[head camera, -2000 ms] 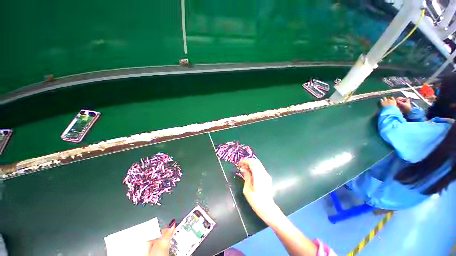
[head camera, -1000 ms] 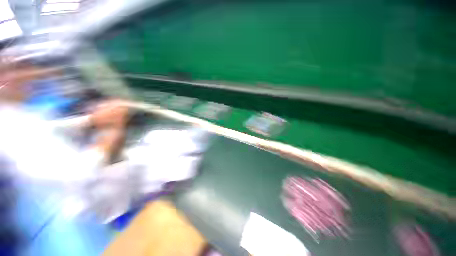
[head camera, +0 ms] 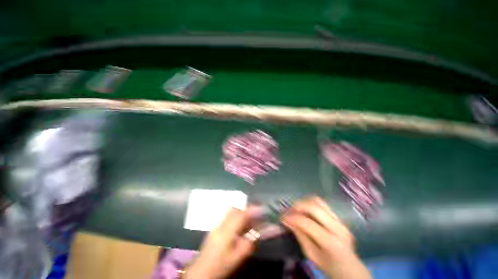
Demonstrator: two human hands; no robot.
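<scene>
My left hand (head camera: 228,244) is at the bottom centre, its fingers closed around a blurred phone unit (head camera: 268,231) with a pinkish rim. My right hand (head camera: 322,234) is at the unit's right end, its fingertips pinched together; blur hides whether a strip is between them. The left pile of pink strips (head camera: 251,155) lies above the hands. The longer right pile (head camera: 356,173) lies beyond the bench seam, up and right of my right hand. A white sheet (head camera: 207,209) lies just left of my left hand.
A conveyor belt (head camera: 284,90) behind the worn edge rail (head camera: 262,113) carries several units, one nearest at the left (head camera: 187,83) and one at far right. A crinkled plastic bag (head camera: 68,163) lies at the left, above a brown cardboard box (head camera: 114,258).
The view swung left, then back to the centre. My right hand has left the right pile and is now beside my left hand at the phone unit.
</scene>
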